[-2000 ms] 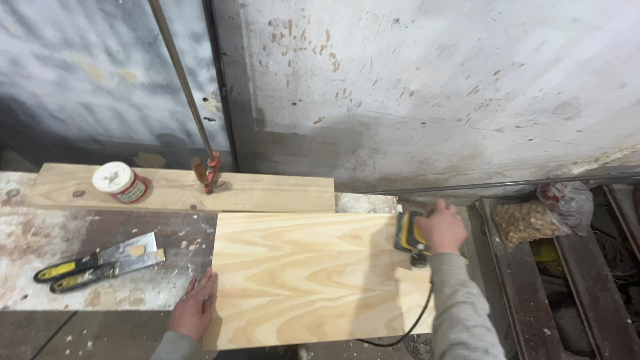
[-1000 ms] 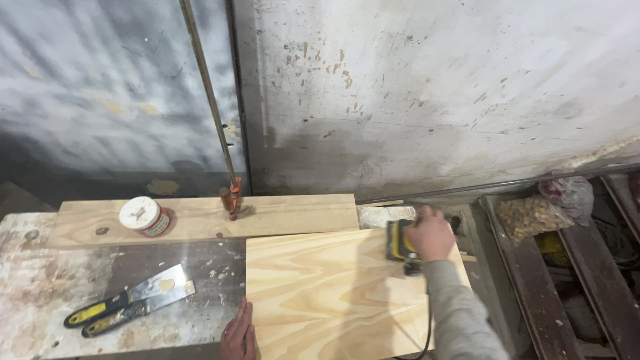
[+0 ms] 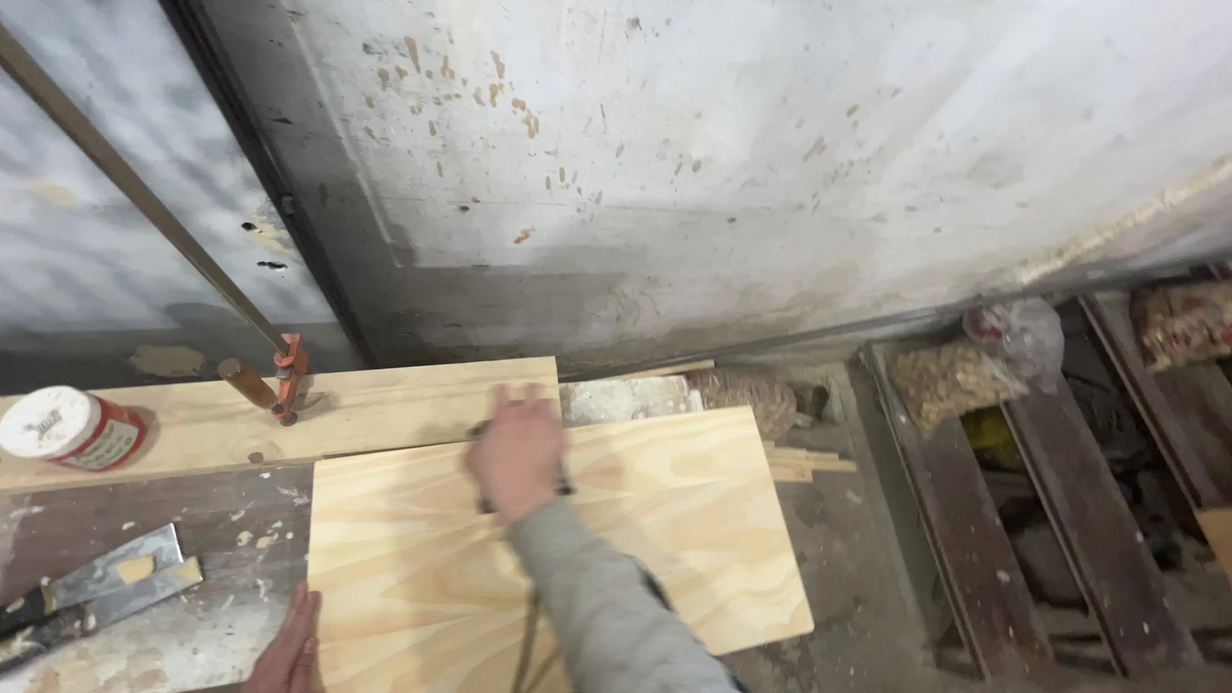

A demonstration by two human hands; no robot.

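Observation:
A pale wooden panel (image 3: 703, 510) with wavy grain lies on the workbench (image 3: 241, 529). On its far part my right hand (image 3: 518, 452) grips a power sander (image 3: 565, 478), mostly hidden under the blurred hand; its dark cord (image 3: 527, 635) trails toward the near side. My left hand (image 3: 289, 643) rests against the panel's left edge, fingers together, holding no tool. Behind the panel runs a long wooden board (image 3: 414, 409), with an orange bar clamp (image 3: 291, 380) on it.
A white-lidded tub (image 3: 72, 428) stands on the board at left. Two putty knives (image 3: 125, 577) lie on the bench. Behind is a stained wall (image 3: 674, 173). At right are dark slatted beams (image 3: 972, 549), a bag of wooden bits (image 3: 948, 380) and thin wood strips (image 3: 808, 464).
My right hand and the sander have moved left across the panel, from near its right end to left of its middle. My left hand stays at the left edge. The view has shifted.

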